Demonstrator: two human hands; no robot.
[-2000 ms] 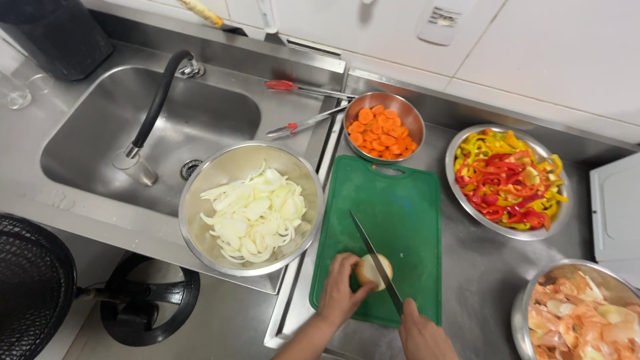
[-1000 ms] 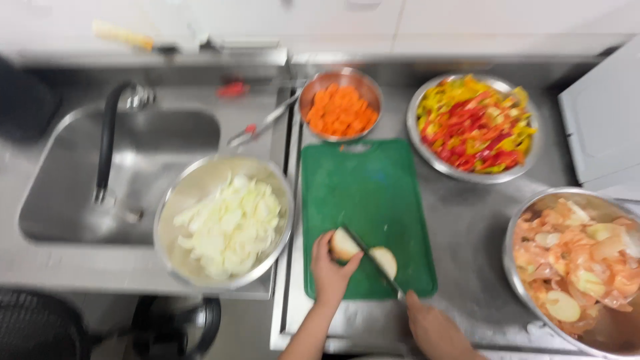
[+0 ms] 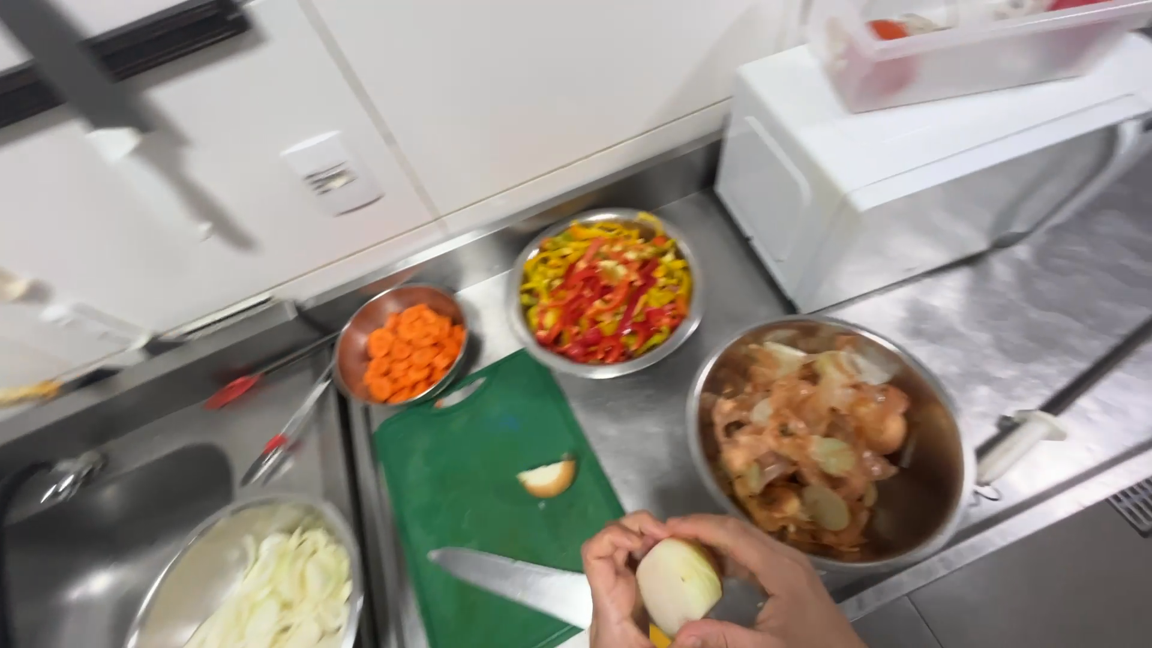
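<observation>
Between them, my left hand [image 3: 616,576] and my right hand [image 3: 765,580] hold a halved onion [image 3: 677,585] with its cut face showing, over the lower right edge of the green cutting board [image 3: 477,513]. A knife [image 3: 517,580] lies on the board, its blade pointing left; its handle is hidden behind my left hand. Another onion piece [image 3: 547,478] rests on the board, above the blade. Right of my hands stands a metal bowl [image 3: 945,504] of onion skins and scraps. Sliced onion fills part of a metal bowl [image 3: 148,603] at lower left.
Beyond the board are a bowl of carrot slices [image 3: 416,353] and a bowl of pepper strips [image 3: 612,292]. Tongs [image 3: 288,432] with red parts lie beside the sink [image 3: 135,531]. A white microwave [image 3: 828,171] at the back right bears a clear plastic container [image 3: 972,63].
The knife, earlier in my right hand cutting the onion, now lies on the board. Both hands are at one onion half, while the other piece is left behind. The view has swung right.
</observation>
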